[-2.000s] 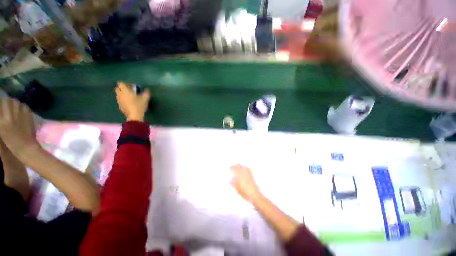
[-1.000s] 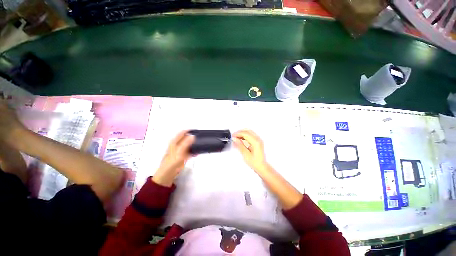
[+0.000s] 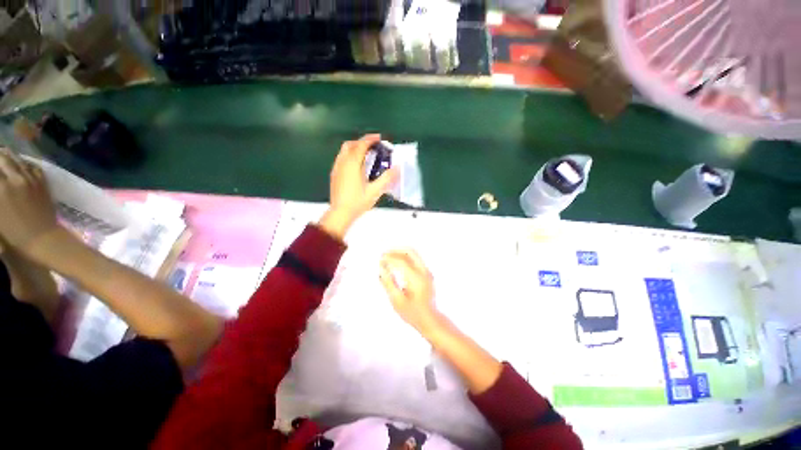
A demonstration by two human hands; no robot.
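My left hand [image 3: 356, 180] is over the green belt, its fingers around a black cylindrical unit [image 3: 379, 162]. A whitish bag [image 3: 407, 174] shows at the unit's right side; whether the unit is inside it is unclear. The unit's dark end with a small pale mark faces up and right. My palm and fingers hide the rest. My right hand [image 3: 409, 286] is above the white board [image 3: 351, 308], fingers loosely curled and apart, with nothing visible in it.
Two bagged black units [image 3: 555, 186] [image 3: 694, 193] and a yellowish ring [image 3: 487, 202] lie on the belt [image 3: 263, 145] to the right. Dark objects lie at its left. A neighbour's arm [image 3: 132, 286] is at left; a pink fan [image 3: 716, 66] is upper right.
My left hand has moved with the unit from above the board forward to the belt, and a whitish bag now shows beside it. My right hand has come away from the unit. The view has shifted.
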